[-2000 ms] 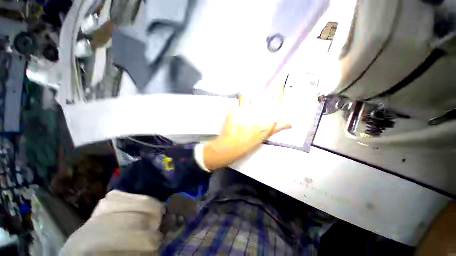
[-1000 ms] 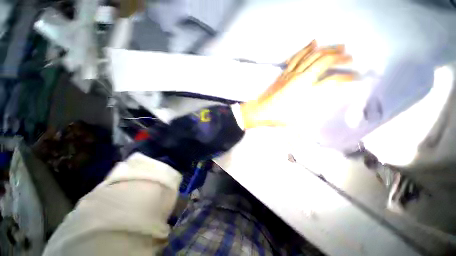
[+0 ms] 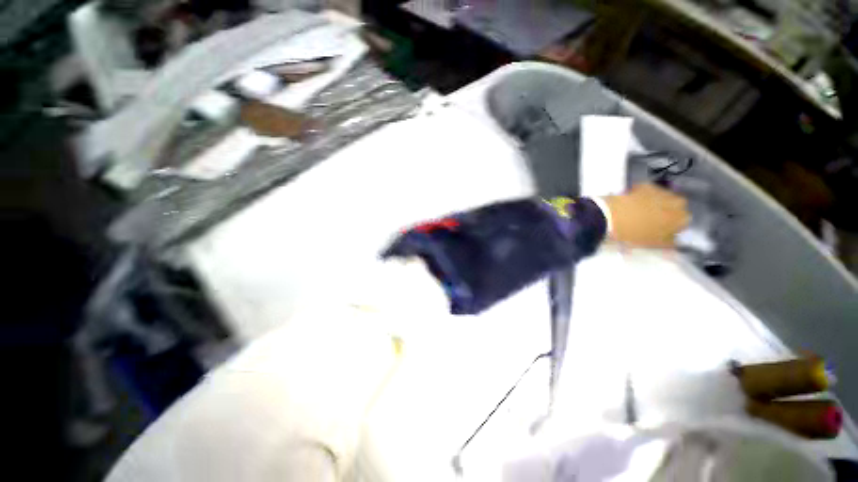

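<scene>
My left hand [image 3: 647,216], in a dark sleeve cover, reaches across the white table [image 3: 480,151] to its far edge. It is over loose grey and white cut pieces [image 3: 713,212]; its fingers are blurred and their hold cannot be made out. A white strip [image 3: 605,155] stands out beyond the wrist, beside a grey piece [image 3: 553,162]. A narrow dark grey strip [image 3: 562,315] runs from under the sleeve toward me. My right hand is out of the picture.
A plastic-wrapped bundle [image 3: 310,127] with pale offcuts lies at the left. Two brown thread cones [image 3: 786,377] lie at the right. Part of the pale sewing machine [image 3: 743,459] shows at the bottom. A raised grey rim [image 3: 786,268] borders the far side.
The view has swung toward the table's far side. My left hand has moved from the white panel near the machine to the loose pieces at the far edge.
</scene>
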